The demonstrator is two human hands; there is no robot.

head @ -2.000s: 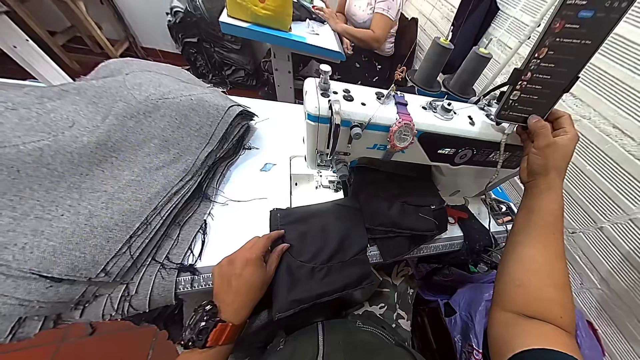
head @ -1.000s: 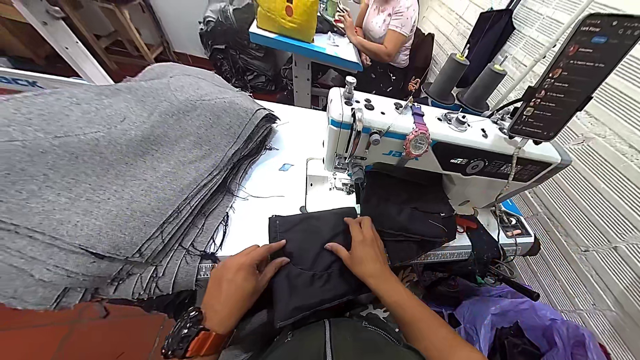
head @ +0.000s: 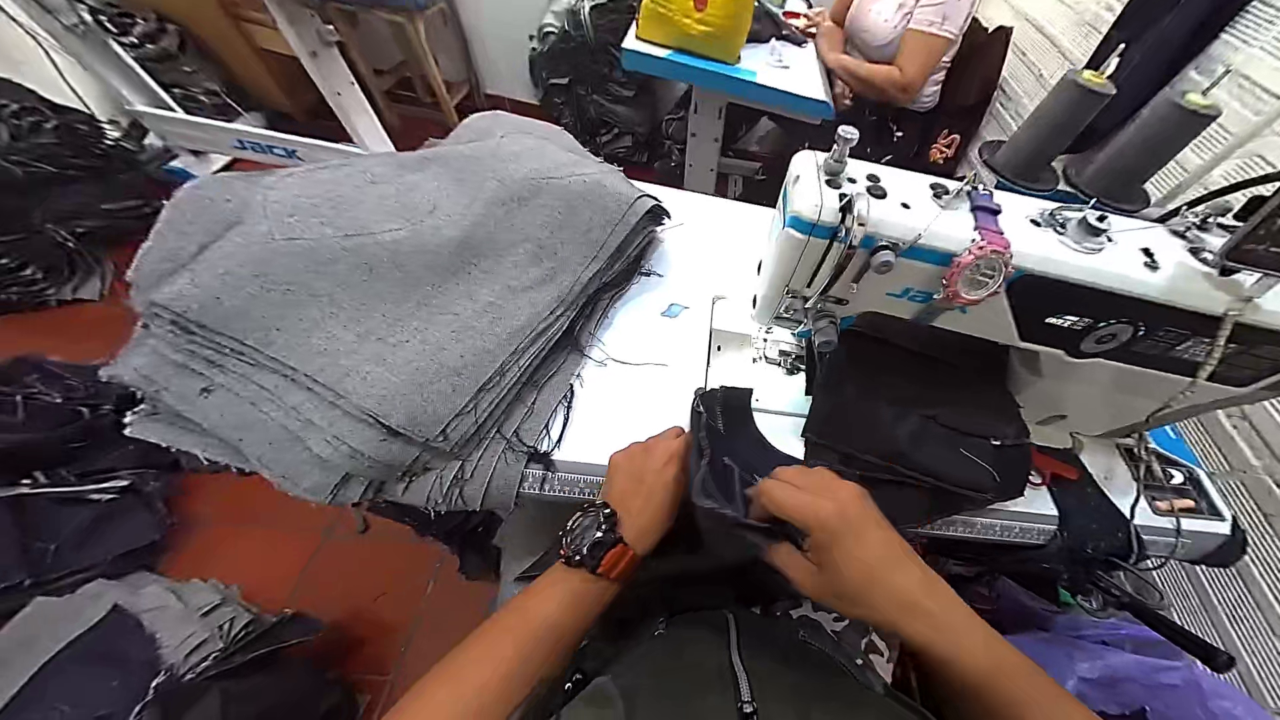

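My left hand (head: 648,490), with a watch on its wrist, holds the left edge of a dark fabric piece (head: 722,450) at the table's front edge. The piece is bent up, and pale stitching shows along its seam. My right hand (head: 815,530) pinches the same piece on its right side; the fingertips are partly hidden in the folds. Just beyond stands a white Jack sewing machine (head: 900,250), its presser foot (head: 782,350) above the needle plate. More black fabric pieces (head: 910,420) lie under the machine's arm, to the right of the foot.
A tall stack of grey denim panels (head: 400,290) with frayed edges covers the left side of the table. A pink and purple wristwatch (head: 978,272) hangs on the machine. Thread cones (head: 1145,150) stand behind. A person (head: 890,50) sits at another blue-edged table (head: 730,85).
My right hand has come down from the phone to the fabric. The dark piece, spread flat before, is now lifted and bent between both hands. The view has swung left.
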